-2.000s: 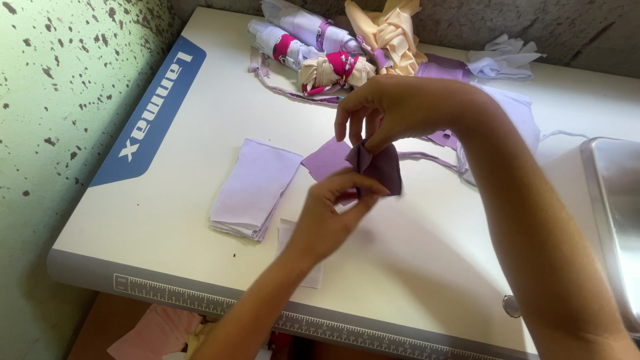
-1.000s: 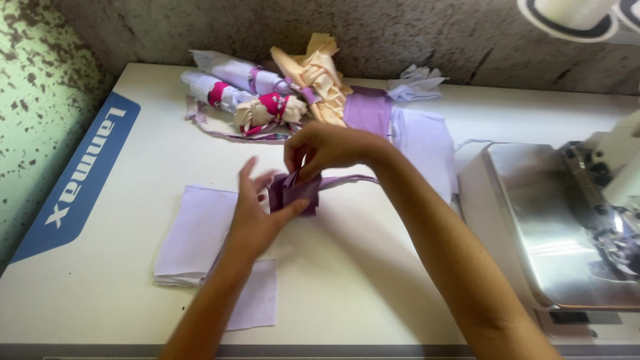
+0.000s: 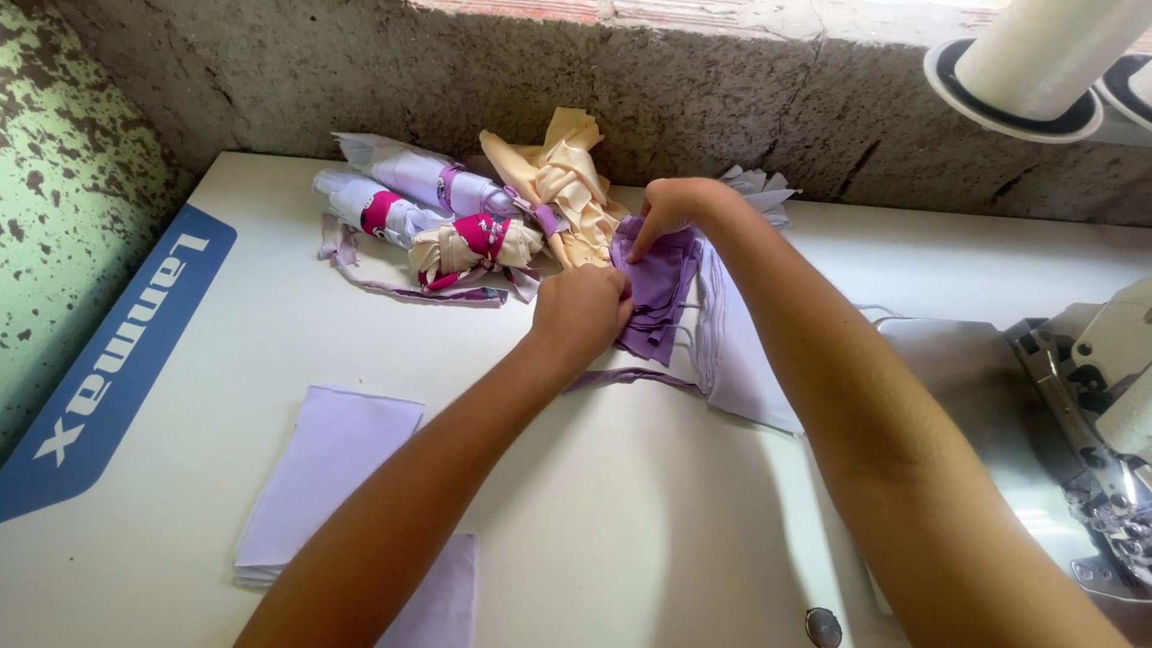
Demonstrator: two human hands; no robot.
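A pile of purple fabric pieces lies on the white sewing table between my two hands. My left hand has its fingers curled at the pile's left edge; whether it pinches cloth there is hidden. From above, my right hand touches the pile's upper part with its fingertips, the thumb side lowered onto the cloth. Right of the purple pile is a stack of lilac fabric. Another lilac stack lies at the left, partly behind my left forearm, with a lilac piece below it.
Tied rolls of white and cream cloth and a bundle of peach fabric lie near the rough wall. A sewing machine with a metal bed occupies the right side, thread cones above it. A purple strip trails nearby.
Both hands have moved away from me to the back of the table with the dark purple pieces, which now lie at the purple pile. The view has shifted.
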